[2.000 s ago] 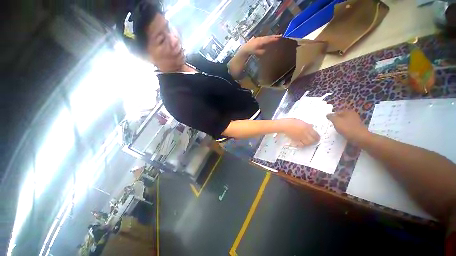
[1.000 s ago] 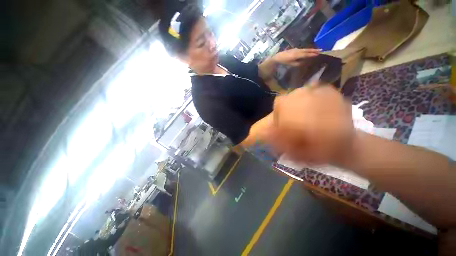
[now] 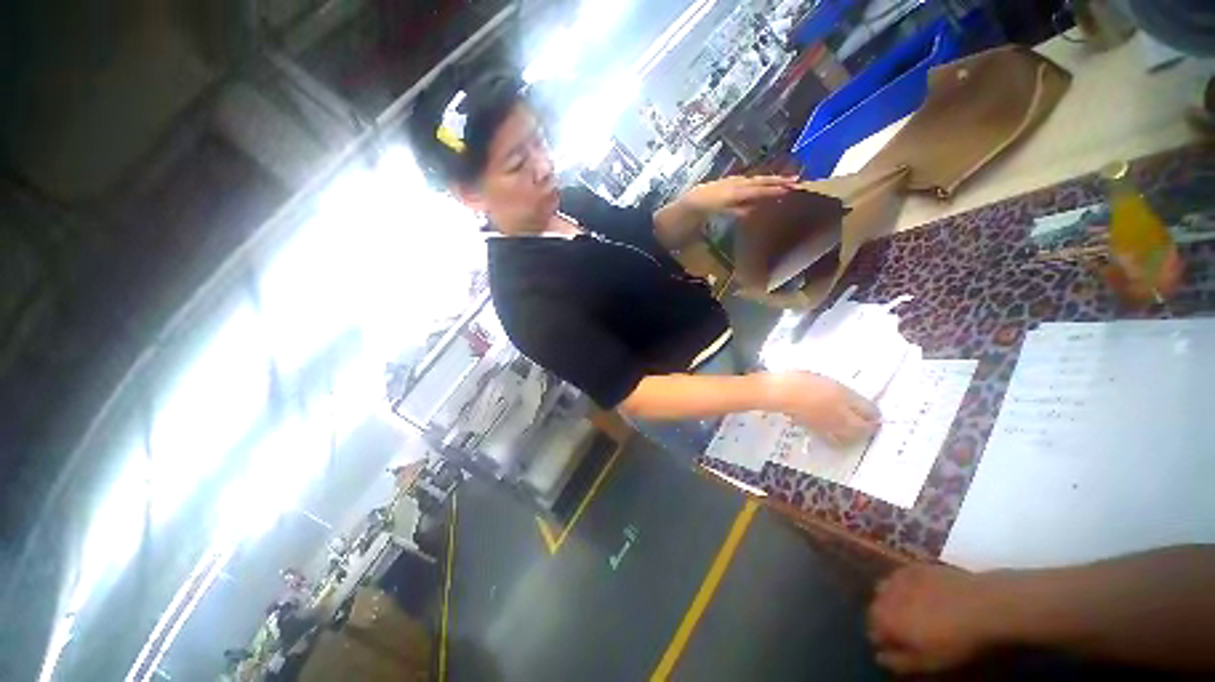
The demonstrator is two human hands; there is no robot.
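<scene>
White paper slips point(image 3: 919, 420) with writing lie overlapping near the desk's end. The standing person's hand point(image 3: 833, 408) rests on them. A large white sheet point(image 3: 1093, 440) lies flat to their right. My left hand point(image 3: 929, 618) is at the lower right, beyond the desk's front edge and off the papers. Its fingers are curled, and no object shows in it. My right hand is out of the picture. The standing person's other hand point(image 3: 746, 195) is on a dark brown panel or pouch point(image 3: 789, 240) at the desk's far end.
A leopard-print cover point(image 3: 993, 291) lies over the desk. A blue bin point(image 3: 873, 100) and a brown bag or folder point(image 3: 979, 113) are at the back. A yellow-orange bottle point(image 3: 1139, 237) stands at the right. The standing person point(image 3: 600, 300) is beside the desk; yellow-marked floor point(image 3: 600, 573) lies below.
My left hand has moved from the slips, up in front of the standing person, then down past the desk's front edge. The person's hand remains on the slips. The view has shifted.
</scene>
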